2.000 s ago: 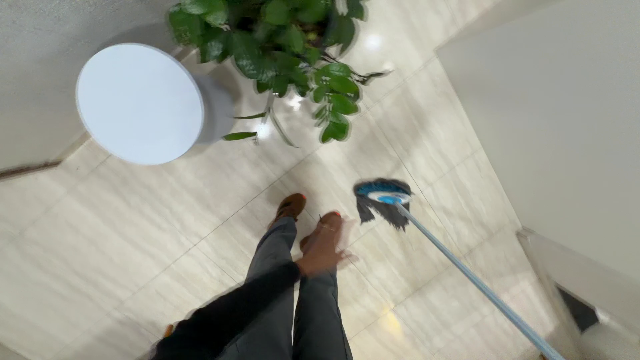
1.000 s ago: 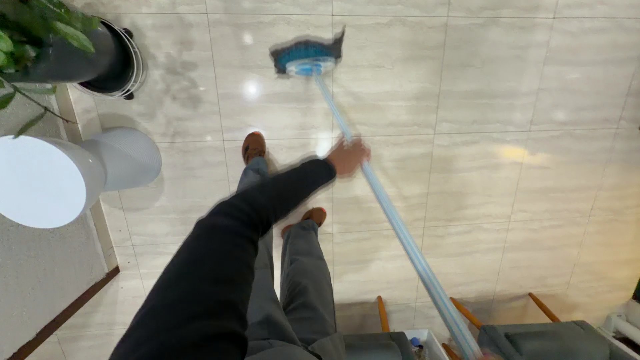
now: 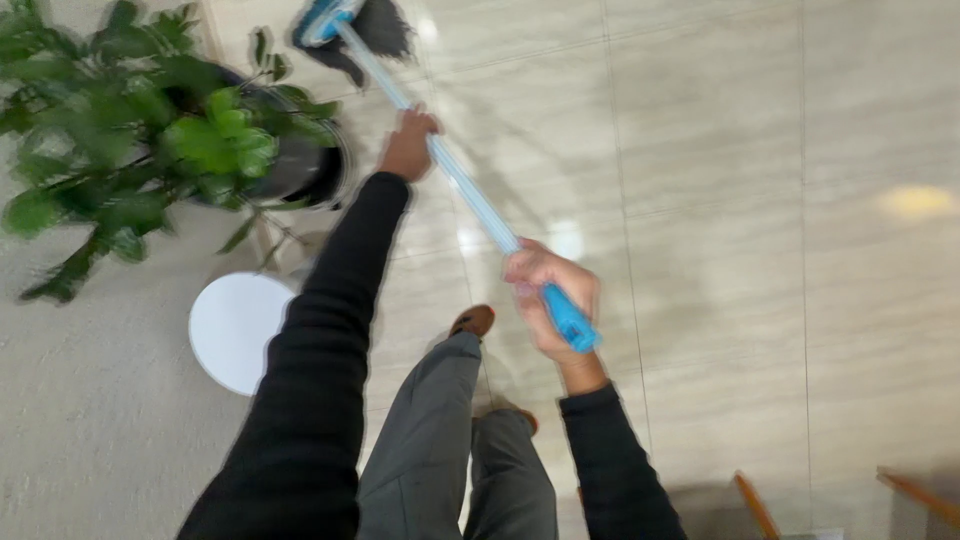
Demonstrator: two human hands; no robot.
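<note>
A mop with a pale blue pole [image 3: 480,202] runs slantwise across the view. Its blue head with dark grey fringe [image 3: 382,30] lies on the tiled floor at the top, partly cut off by the frame edge. My left hand [image 3: 410,142] is closed around the pole below the mop head. At the upper end, my right hand [image 3: 553,296] grips the pole beside its bright blue end grip [image 3: 570,319], which sticks out of the fist. Both hands are somewhat blurred.
A leafy plant in a dark round pot [image 3: 300,165] stands at the upper left, close to my left forearm. Below it is a round white top [image 3: 238,330], partly behind my sleeve. Wooden legs [image 3: 756,506] show at the bottom right. My shoes [image 3: 474,321] are on the tiles.
My right hand, out of clear view two seconds ago, now shows on the pole's end. My left hand, off the pole at first, holds it. The mop head has moved toward the potted plant. The view has shifted.
</note>
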